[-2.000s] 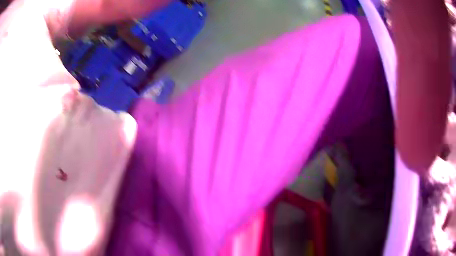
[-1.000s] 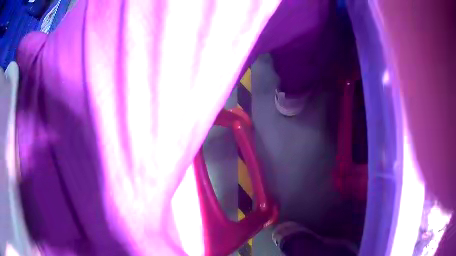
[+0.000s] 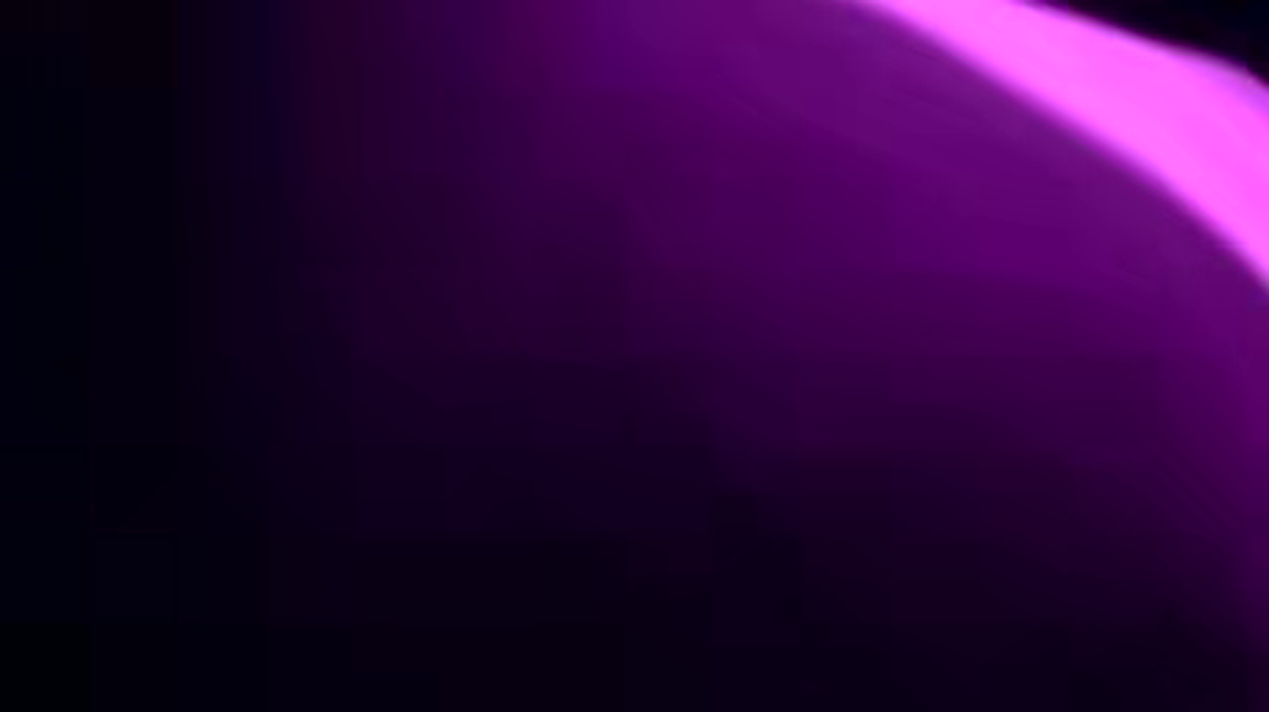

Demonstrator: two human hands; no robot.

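A dark purple surface (image 3: 835,209), which looks like cloth, fills most of the head view very close to the camera. It fades to near black at the left and bottom. A bright magenta band (image 3: 1113,104) curves across the upper right corner. Neither my left hand nor my right hand can be made out. No work piece or tool shows.
A small dark area lies beyond the magenta band at the top right corner. Everything else is hidden or too dark to tell.
The purple cloth, the red frame, the floor with its yellow-black stripe and the shoes have gone from view. The picture has turned mostly dark, with purple right against the camera.
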